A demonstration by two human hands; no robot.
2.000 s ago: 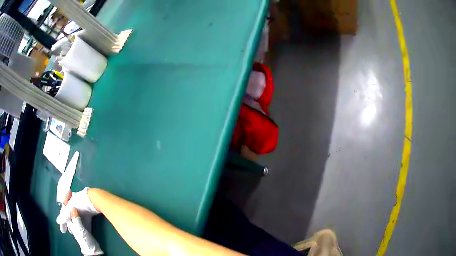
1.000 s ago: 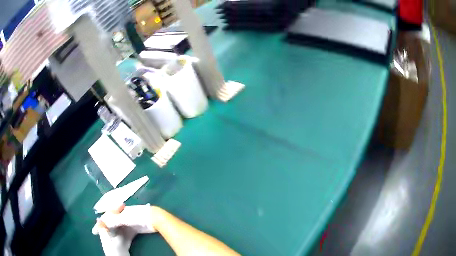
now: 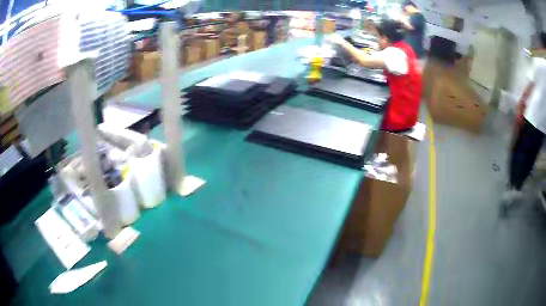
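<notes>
Neither of my hands is in the picture. A white pointed strip [image 3: 78, 277] lies flat on the green bench mat [image 3: 197, 263] at the lower left. A white card [image 3: 62, 238] lies just behind it, beside a small white box with print [image 3: 80, 216]. A low stack of laptops or panels [image 3: 311, 132] with a silver-grey top lies across the bench ahead.
White tubs [image 3: 146, 179] stand by pale posts [image 3: 173, 113] at left. Dark stacked panels [image 3: 230, 98] and a yellow bottle [image 3: 315, 69] are farther back. A person in a red vest [image 3: 404, 89] stands at the bench's right edge, near a carton [image 3: 383, 209]. Another person [image 3: 530, 119] is far right.
The view has swung up and along the bench. The gloved hand and forearm seen at the lower left earlier are out of the picture. The stacks and people now show.
</notes>
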